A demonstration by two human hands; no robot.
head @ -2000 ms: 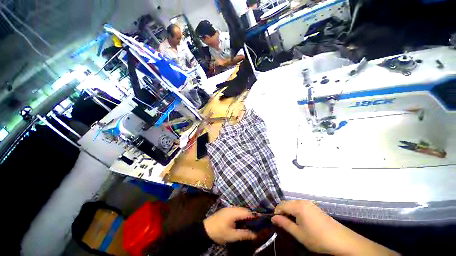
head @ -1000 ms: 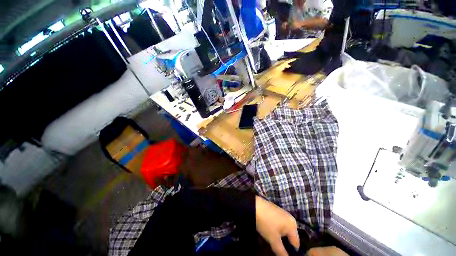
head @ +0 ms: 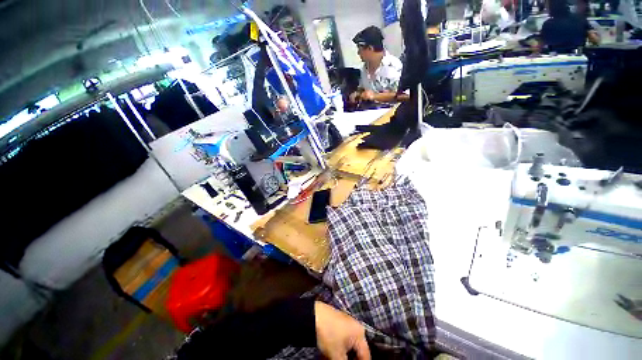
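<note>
Plaid fabric (head: 384, 256) in white, black and brown checks lies from the cardboard-covered surface down over the white table's edge towards my lap. Dark fabric (head: 394, 344) shows beneath its lower end. My left hand (head: 341, 333), in a black sleeve, is at the bottom edge beside the plaid, fingers bent downward. Its fingertips are partly cut off, and whether it grips the dark fabric cannot be told. My right hand is not in view. The white machine head with a blue stripe (head: 605, 223) stands at the right, its needle area (head: 538, 246) left of it.
A black phone (head: 319, 206) lies on the cardboard (head: 292, 235). Snips (head: 628, 305) are at the right edge. A clear plastic bag (head: 486, 146) is behind the machine. A red stool (head: 200, 290) is lower left. A second machine (head: 236, 151) stands left; a person (head: 380, 74) sits beyond.
The view has swung back partly to the right since one second ago, showing more of the machine. My left hand now sits lower, at the picture's edge; my right hand has gone out of view.
</note>
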